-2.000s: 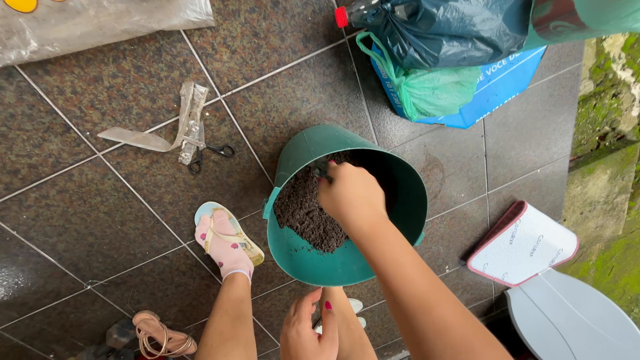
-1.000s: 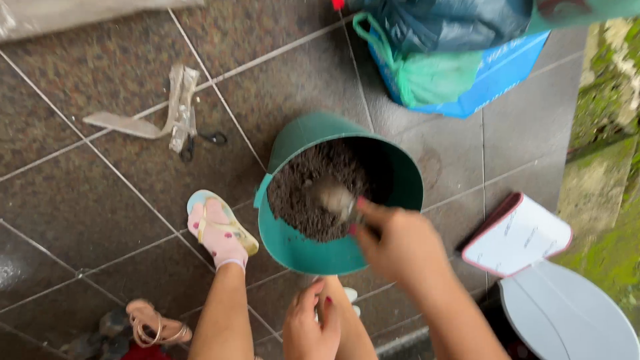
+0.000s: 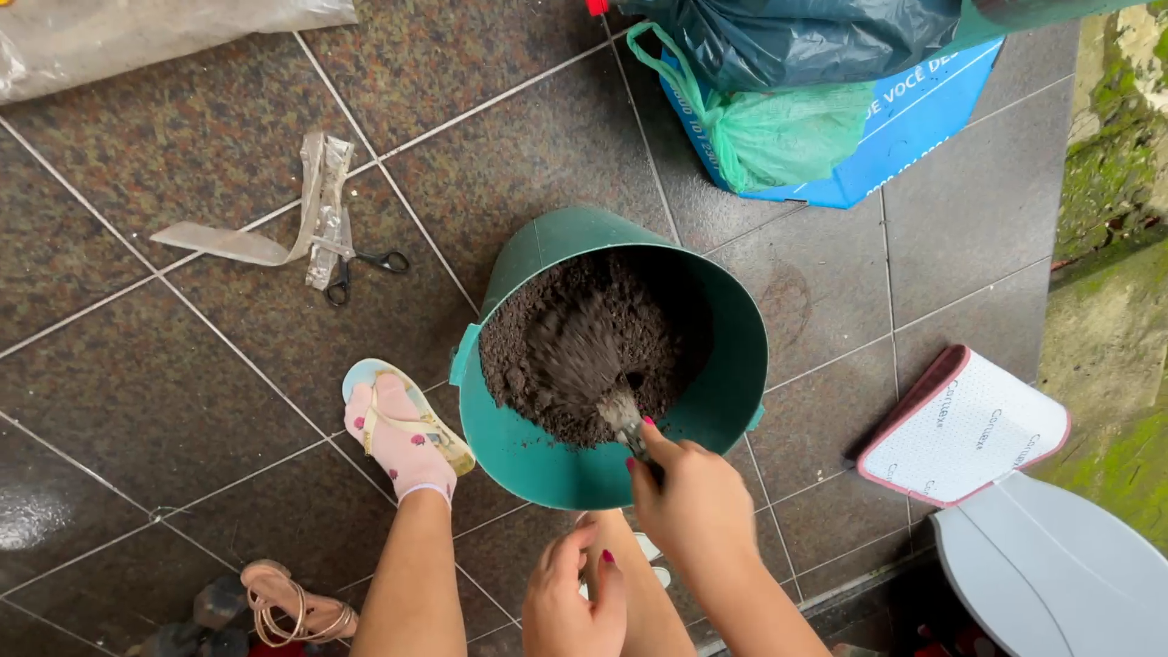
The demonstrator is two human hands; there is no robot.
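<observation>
My right hand (image 3: 689, 493) grips the handle of a hand trowel (image 3: 620, 415) over the near rim of a green plastic bucket (image 3: 538, 470). Dark loose soil (image 3: 598, 338) fills part of the bucket, and the trowel's blade, blurred and covered with soil, is in or just above it. My left hand (image 3: 577, 584) holds nothing; its fingers are apart in front of my leg, just below the bucket. The bucket is tilted, so its mouth faces me.
Scissors (image 3: 351, 269) and cut plastic strips (image 3: 319, 205) lie on the tiled floor. A blue box (image 3: 922, 128) bears plastic bags (image 3: 794, 128) at the upper right. A folded mat (image 3: 967, 438) lies at the right, a sandal (image 3: 301, 607) at the lower left. My socked foot (image 3: 401, 438) is beside the bucket.
My right hand was deep in the bucket two seconds ago; it has drawn back to the near rim, and the trowel shows more. The left hand stays below the bucket.
</observation>
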